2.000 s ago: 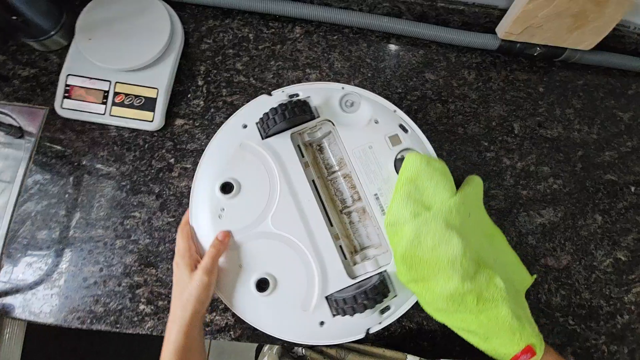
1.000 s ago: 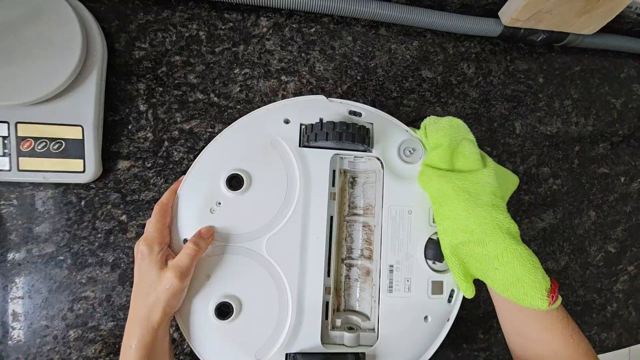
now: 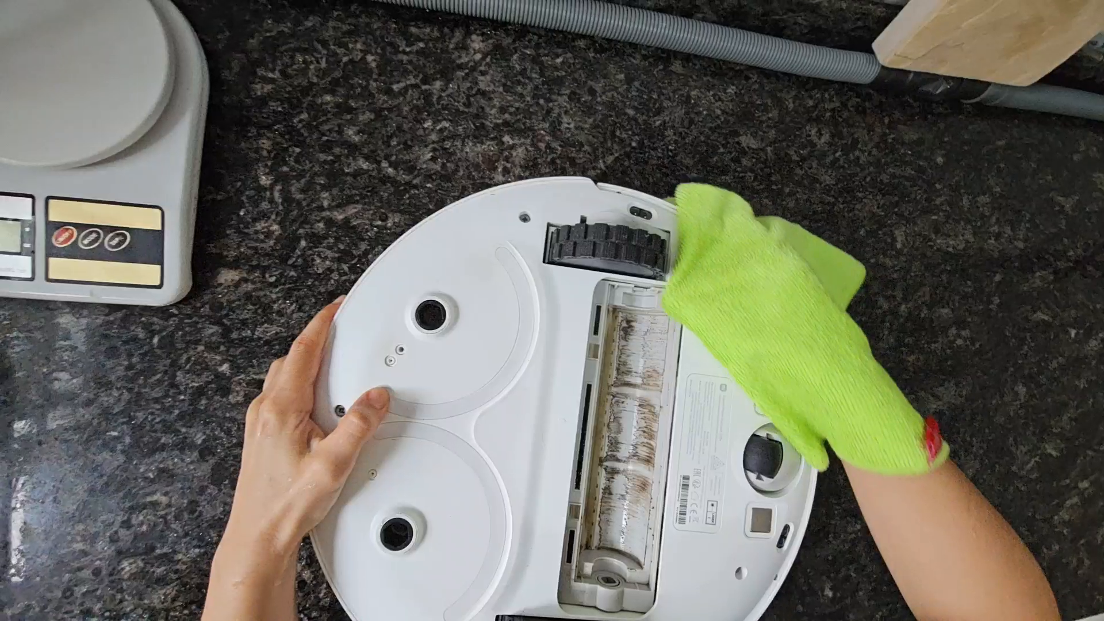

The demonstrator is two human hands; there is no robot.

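Note:
A round white robot vacuum cleaner (image 3: 552,345) lies with its underside up. My left hand (image 3: 306,431) grips its left rim, the thumb on top and the fingers at the edge. A lime-green cloth mitt (image 3: 768,319) covers my right hand (image 3: 776,328), which rests on the upper right of the underside beside the black drive wheel (image 3: 608,247). Dirt streaks the long brush recess (image 3: 630,431), where no brush sits. To its right are a printed label (image 3: 703,448) and a small caster wheel (image 3: 764,457). The mitt hides my right fingers.
The robot vacuum lies on a dark speckled stone countertop (image 3: 431,129). At the upper left stands a white kitchen scale (image 3: 185,172). A grey corrugated hose (image 3: 673,30) runs along the back, with a light block or board (image 3: 983,39) over it at the upper right.
My gloved right hand has moved from beside the caster wheel to the upper drive wheel. My left hand still holds the left rim. The view has moved closer to the robot vacuum.

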